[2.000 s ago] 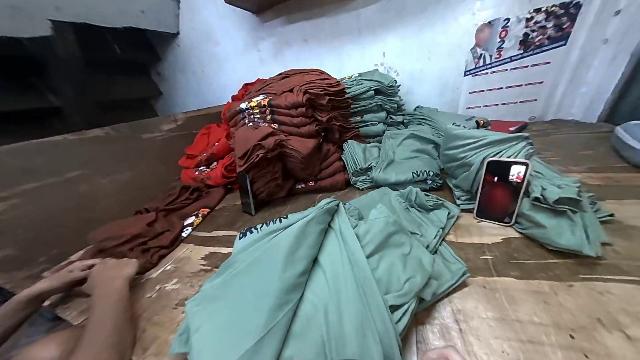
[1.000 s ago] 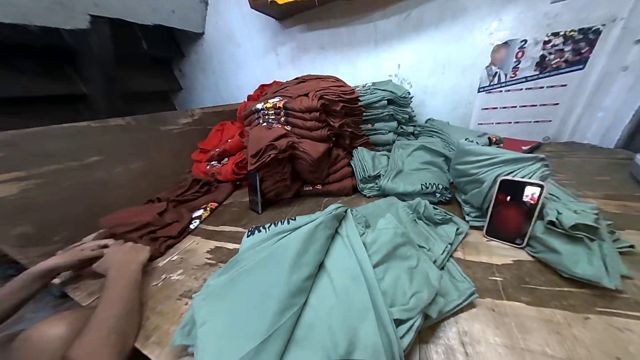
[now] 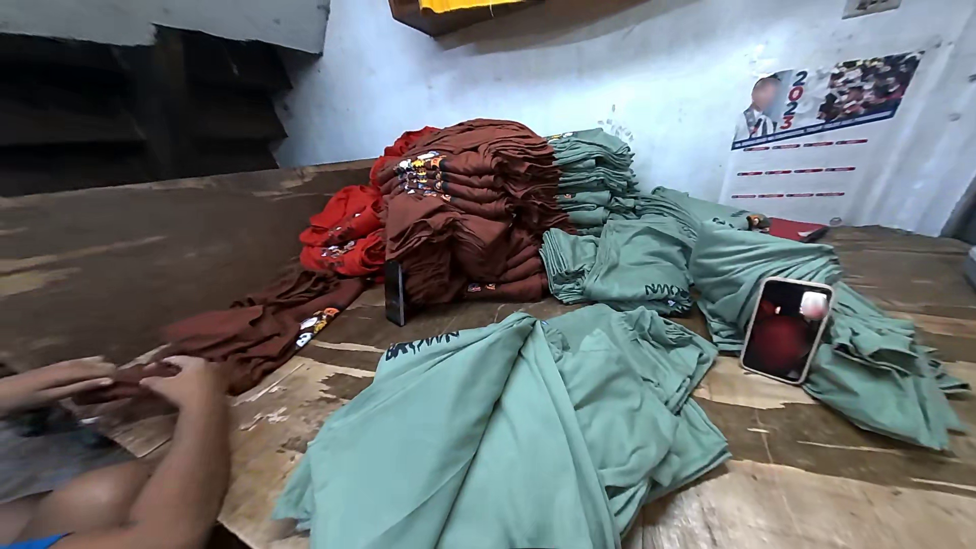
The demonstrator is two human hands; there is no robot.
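Neither my left hand nor my right hand can be made out. Nearest to me, a loosely spread green shirt point(image 3: 412, 435) with dark lettering lies on the wooden table, its lower part running out of the bottom of the view. More folded green cloth point(image 3: 648, 381) lies against its right side. At the left, a co-worker's hands point(image 3: 141, 381) pinch the near end of a brown printed shirt point(image 3: 252, 328). Behind the green shirt rises a tall stack of folded brown shirts point(image 3: 473, 221), with red shirts point(image 3: 347, 229) to its left and a green stack point(image 3: 595, 175) to its right.
A lit phone point(image 3: 787, 329) leans against green shirts point(image 3: 770, 259) at the right. A dark, thin upright device point(image 3: 395, 293) stands before the brown stack. A wooden board point(image 3: 137, 252) borders the table's left side. A calendar point(image 3: 808, 145) hangs on the wall.
The co-worker's hands have moved apart along the brown shirt's near end. A bit of skin seen earlier at the bottom edge beside the green cloth is out of view. The view has shifted slightly.
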